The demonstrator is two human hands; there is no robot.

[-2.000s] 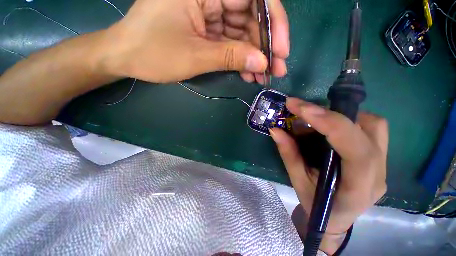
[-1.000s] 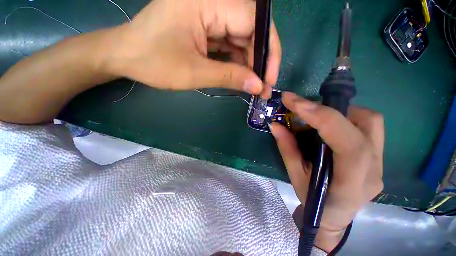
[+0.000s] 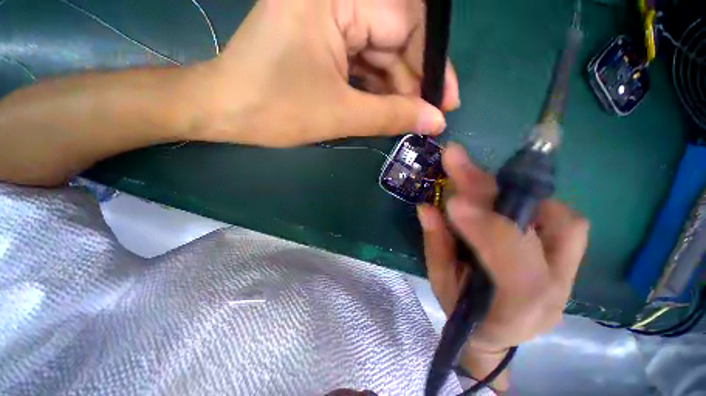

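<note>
My left hand [image 3: 310, 85] grips dark tweezers [image 3: 436, 54] between thumb and fingers, above the top edge of a small watch case [image 3: 412, 170]. The tweezers' tips are hidden. The case lies open side up and shows a dark blue-purple circuit board with silver parts and yellow tape at its right edge. My right hand [image 3: 515, 263] holds a black-handled soldering iron [image 3: 526, 182], blurred, its tip pointing up and away from the case. Its thumb and a finger are at the case's right and lower edges. A battery cannot be made out.
A second watch case [image 3: 619, 76] with yellow tape [image 3: 649, 31] lies at upper right, beside dark rings [image 3: 689, 69]. A blue strip [image 3: 670, 224] and cables [image 3: 650, 319] are at lower right. Thin solder wire [image 3: 356, 148] runs over the green mat [image 3: 294, 201] to the case.
The tweezers and left hand have shifted slightly right. The iron has tilted, its tip end further right and its rear end further left. A right-hand finger has lifted off the case's top right.
</note>
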